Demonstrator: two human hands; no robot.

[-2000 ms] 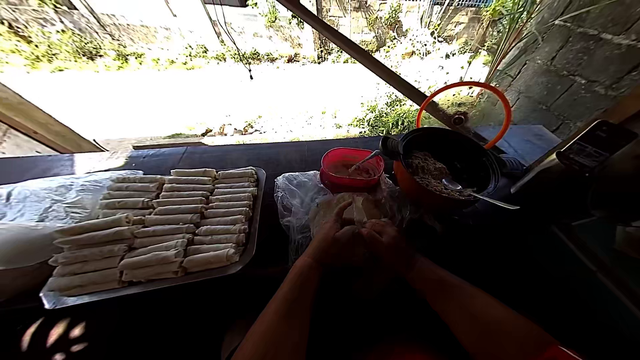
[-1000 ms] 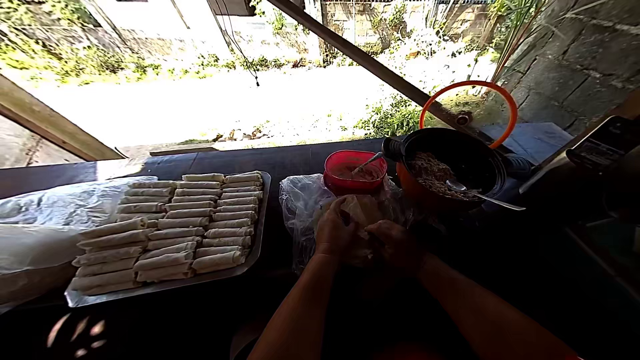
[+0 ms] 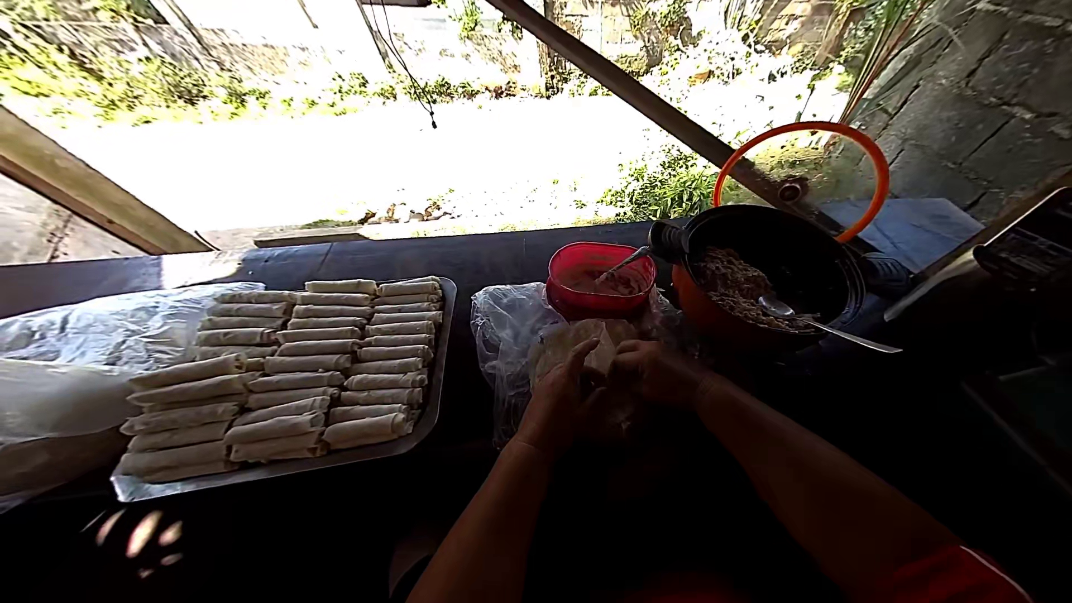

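Note:
A pale spring roll wrapper (image 3: pixel 557 345) lies on crumpled clear plastic (image 3: pixel 507 322), its lower part in deep shadow. My left hand (image 3: pixel 563 398) is at the wrapper's near left part, index finger raised. At its right part is my right hand (image 3: pixel 653 368), fingers bent at the wrapper's edge. Shadow hides whether either hand pinches it. Just beyond stands a red plastic tub (image 3: pixel 563 289) of pinkish mixture with a spoon in it. To the right, a dark pot (image 3: pixel 852 289) holds crumbly filling and a metal spoon (image 3: pixel 846 337). Rolled spring rolls (image 3: pixel 314 347) fill a metal tray (image 3: pixel 440 368) on the left.
White plastic bags (image 3: pixel 109 331) lie left of the tray, partly under its far side. An orange ring (image 3: pixel 879 176) rises behind the pot. A diagonal beam (image 3: pixel 620 79) crosses beyond the dark table (image 3: pixel 477 255), and a block wall (image 3: pixel 988 109) stands at the right.
My left index finger is now raised over the wrapper. Both hands stay at the wrapper in front of the red tub. The rolls, pot and spoons have not plainly moved.

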